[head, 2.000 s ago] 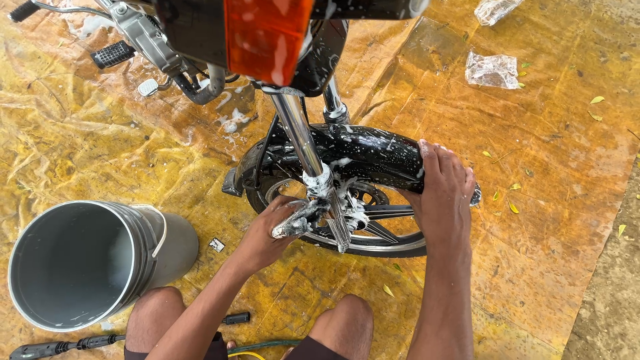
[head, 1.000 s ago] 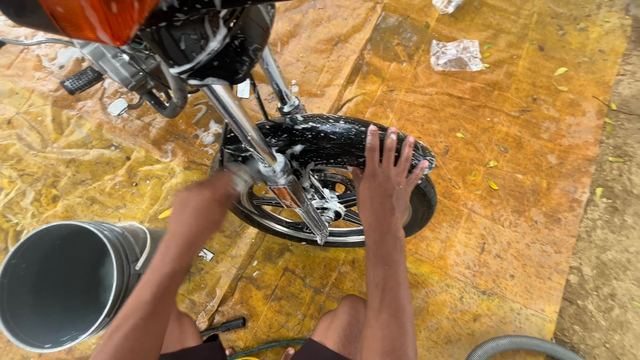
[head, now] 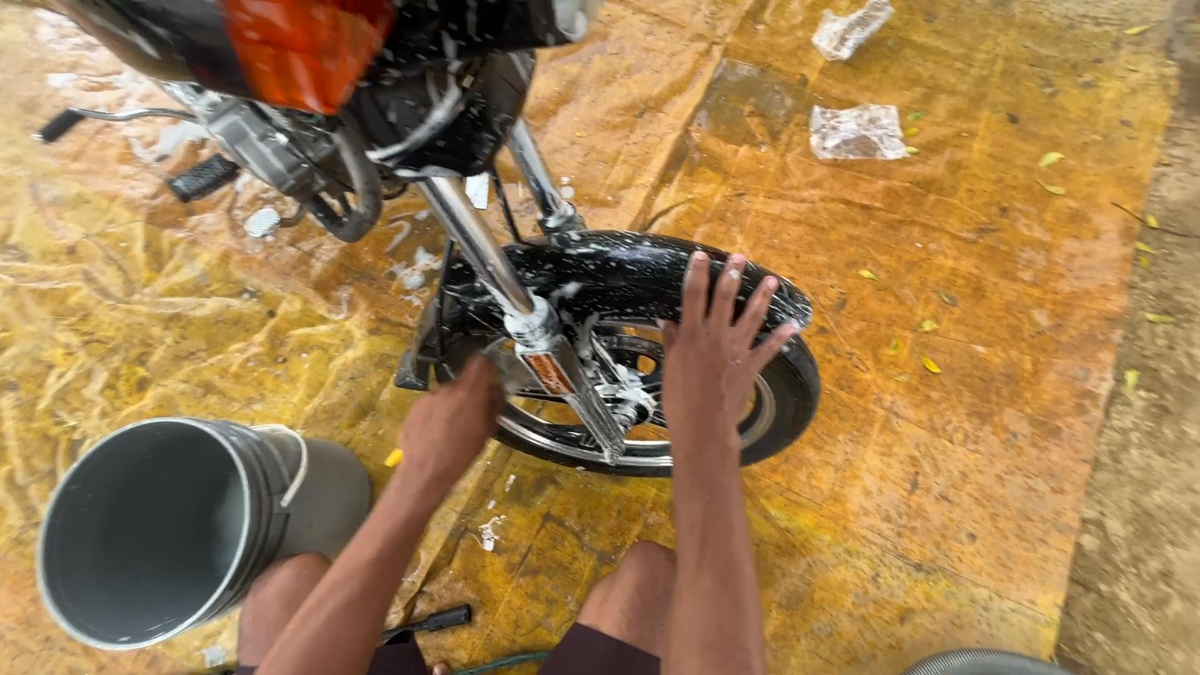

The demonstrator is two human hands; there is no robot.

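A motorcycle's black front fender (head: 609, 272), flecked with foam, curves over the spoked front wheel (head: 792, 403). My right hand (head: 717, 328) rests on the fender with its fingers spread. Left of the chrome fork leg (head: 478, 246), my left hand (head: 457, 412) is blurred and closed near the wheel's rear side; something pale shows at its fingertips, too blurred to name. Foam clings to the lower fork and to the wheel hub (head: 628, 398). Above them is the foam-spotted front body with an orange panel (head: 300, 56).
A grey plastic bucket (head: 248, 525) stands at the left, beside my knee. Near my feet lies a black-handled tool (head: 441, 619). A ribbed hose (head: 975, 662) is at the bottom right. Crumpled clear plastic (head: 855, 131) lies on the yellow-orange tarp (head: 937, 450). The engine and footpeg (head: 203, 178) project at upper left.
My left hand has moved from the lower fork, where it held a foamy pale thing, to the fork's left side. My right hand's fingers have spread on the fender.
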